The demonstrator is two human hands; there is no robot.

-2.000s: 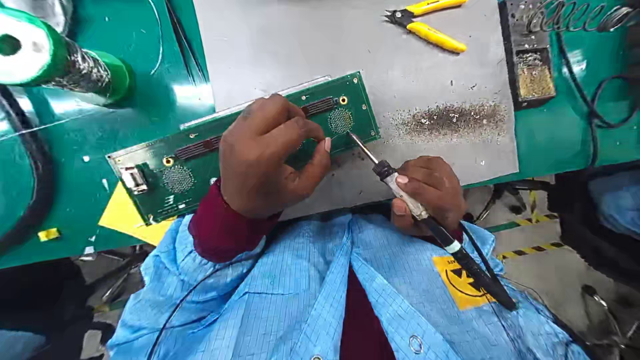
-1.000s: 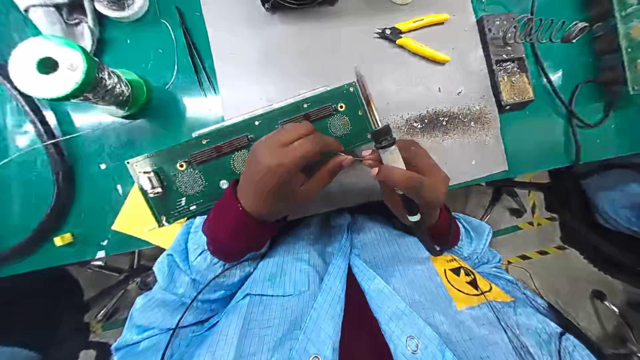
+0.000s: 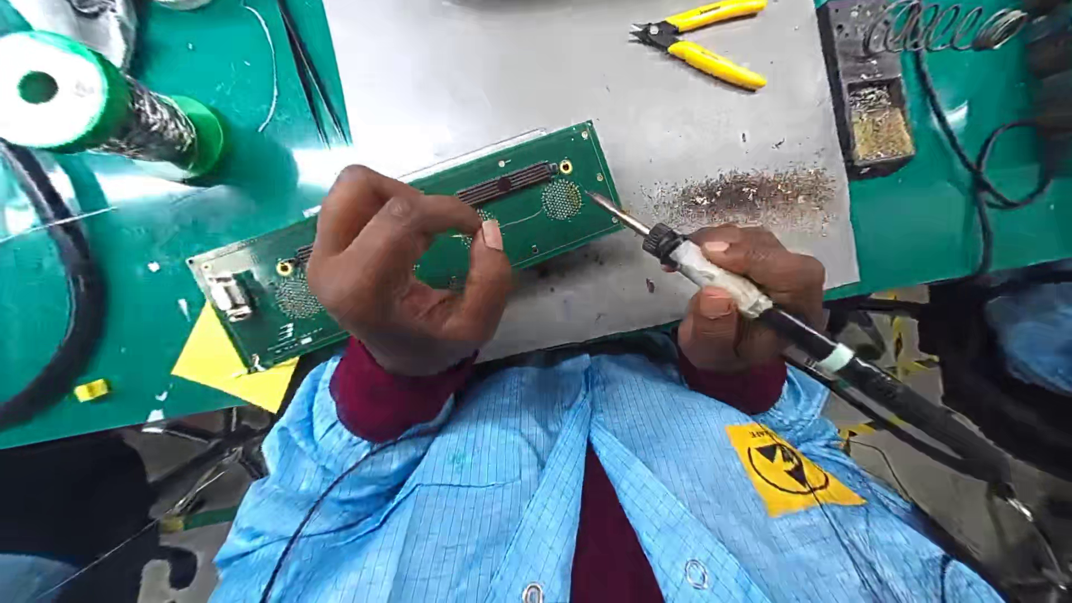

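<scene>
My right hand (image 3: 749, 289) grips a soldering iron (image 3: 720, 280), its bare tip pointing up and left at the right end of a green circuit board (image 3: 536, 230). Over the middle of the board, my left hand (image 3: 402, 268) pinches a thin solder wire (image 3: 521, 222) between thumb and forefinger. The wire's free end reaches toward a round cluster of plated holes (image 3: 562, 200). A long dark connector (image 3: 507, 184) runs along the board, partly behind my left hand. At the board's left end is a metal-shelled connector (image 3: 230, 296). Whether the iron's tip touches the board, I cannot tell.
Yellow-handled flush cutters (image 3: 703, 42) lie on the grey mat (image 3: 586, 75) above the board. Solder debris (image 3: 745, 199) is scattered right of it. Further right stands an iron stand with brass wool (image 3: 878, 126). Tweezers (image 3: 311, 75) and a solder spool (image 3: 109, 105) are at upper left.
The iron has swung from pointing up, one second ago, to pointing up and left at the board. My hands, close together then, are now apart.
</scene>
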